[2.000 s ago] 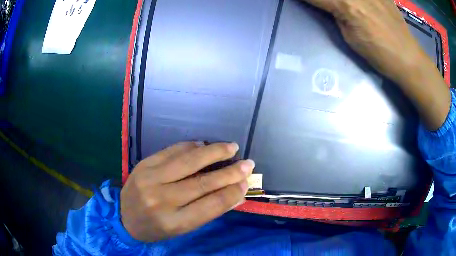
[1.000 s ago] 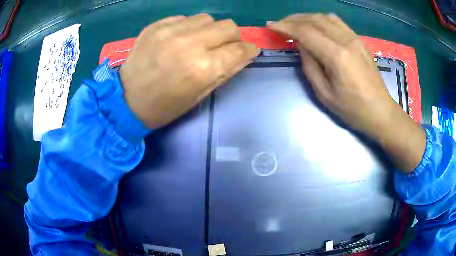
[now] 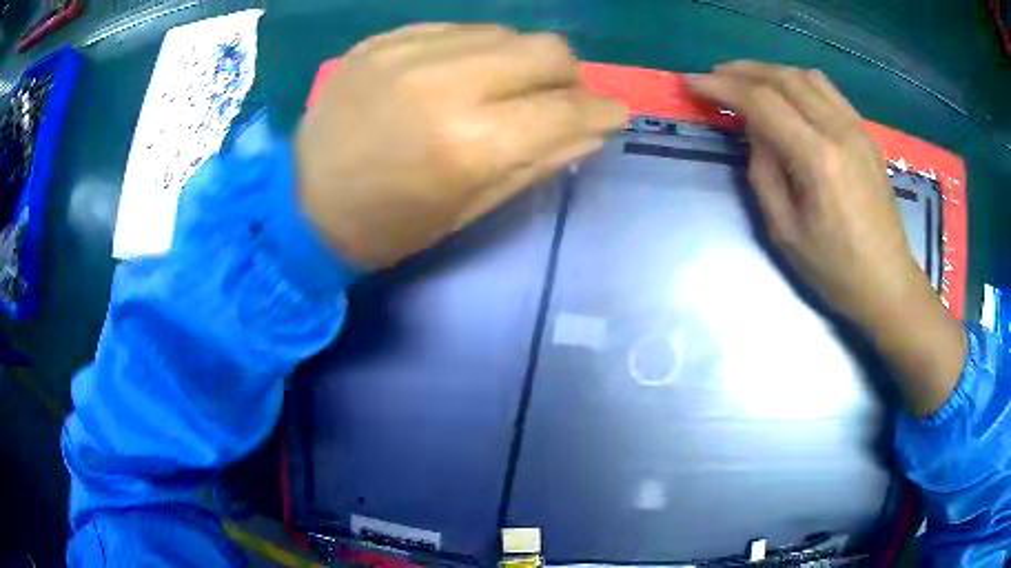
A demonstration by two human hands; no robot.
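The dark grey laptop lid back cover (image 3: 443, 377) lies inside up on the red foam pad (image 3: 654, 91). The thin black display cable (image 3: 537, 366) runs down across it to a pale connector tab (image 3: 520, 544) at the lower edge. My left hand (image 3: 455, 139) is blurred over the cover's upper left edge, fingertips together by the top middle. My right hand (image 3: 826, 200) rests at the top edge to the right, fingers bent and thumb apart. I cannot tell whether either hand holds anything small. A short part of the cover's top edge shows between the hands.
A white sheet with small blue specks (image 3: 189, 128) lies on the green worktop (image 3: 333, 31) at the left. A blue parts bin (image 3: 55, 144) with small dark and silvery parts stands at the far left. Part of a pale item (image 3: 988, 306) shows at the right edge.
My left hand has moved from the cover's lower edge up to its top edge. My right hand stays at the top. In the last second the whole view has shifted slightly.
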